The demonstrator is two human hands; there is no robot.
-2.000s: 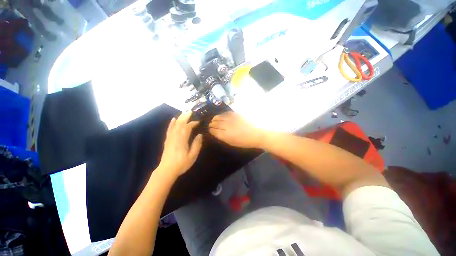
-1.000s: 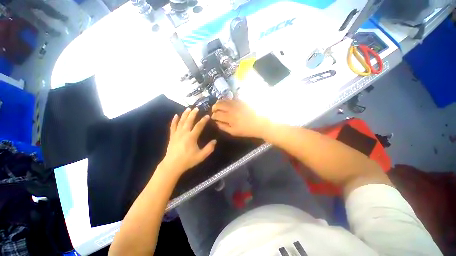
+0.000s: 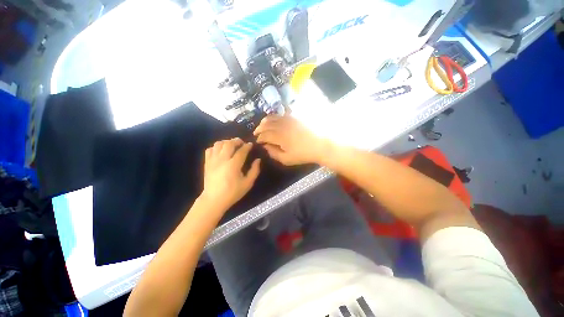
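A black garment panel point(image 3: 145, 179) lies flat on the white machine table, its right end under both hands. My left hand point(image 3: 227, 170) rests on the panel with fingers bent and thumb apart, left of and below the needle area. My right hand point(image 3: 287, 139) is on the panel right beside the presser foot and needle area point(image 3: 252, 114), fingertips close to the metal parts. Whether the fingers pinch the cloth cannot be told. The sewing machine head point(image 3: 343, 28) has "JACK" lettering. Bright glare hides part of the needle area.
Right of the needle are a yellow patch point(image 3: 302, 77), a dark pad point(image 3: 334, 80), a slim metal tool point(image 3: 392, 93) and scissors point(image 3: 446, 74). A red stool point(image 3: 454, 197) with dark cloth stands below right. Dark cloth point(image 3: 18, 247) hangs at left.
The panel has shifted toward the needle, and its lower edge uncovers more of the table's front scale. My left hand's fingers have drawn in from spread to bent. My right hand stays by the needle.
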